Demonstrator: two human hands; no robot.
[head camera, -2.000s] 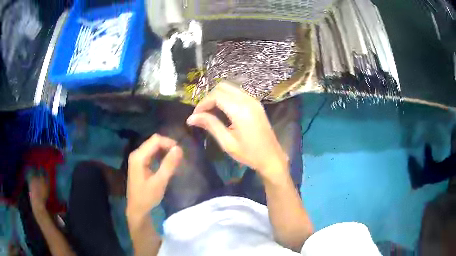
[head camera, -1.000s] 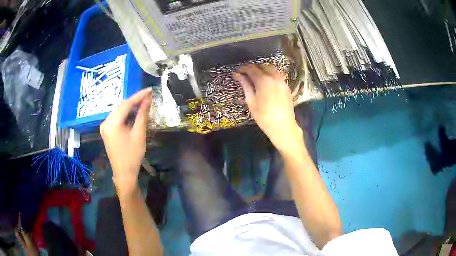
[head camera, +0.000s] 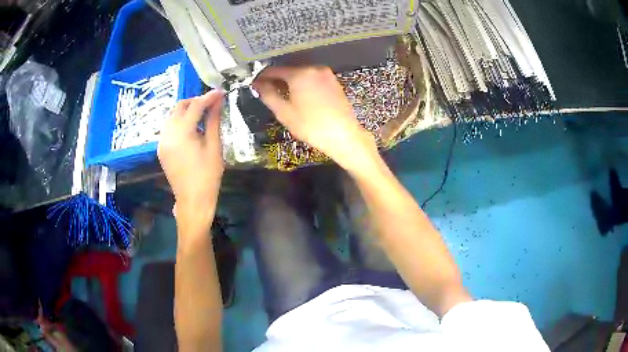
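My left hand (head camera: 193, 148) is at the left side of the machine's work head (head camera: 241, 79), thumb and fingertips pinched together. My right hand (head camera: 313, 110) is at the right side of the work head, fingertips close together beside a small white bit. Anything pinched in either hand is too small and blurred to tell. The grey-white bench machine (head camera: 317, 31) stands behind the hands. A heap of small metallic pieces (head camera: 382, 93) lies under its front, partly hidden by my right hand. Yellow bits (head camera: 282, 155) lie at the heap's left edge.
A blue bin (head camera: 127, 159) with short white tube-like pieces (head camera: 146, 110) is at left, beside a clear plastic bag (head camera: 34, 117). Blue-wired strips (head camera: 93, 216) overhang the bench edge. Pale flat strips (head camera: 475, 55) with dark wire ends lie at right.
My right hand has moved from above the metallic heap left to the work head. My left hand has moved slightly right and up, to the work head's left side. The camera view has shifted slightly.
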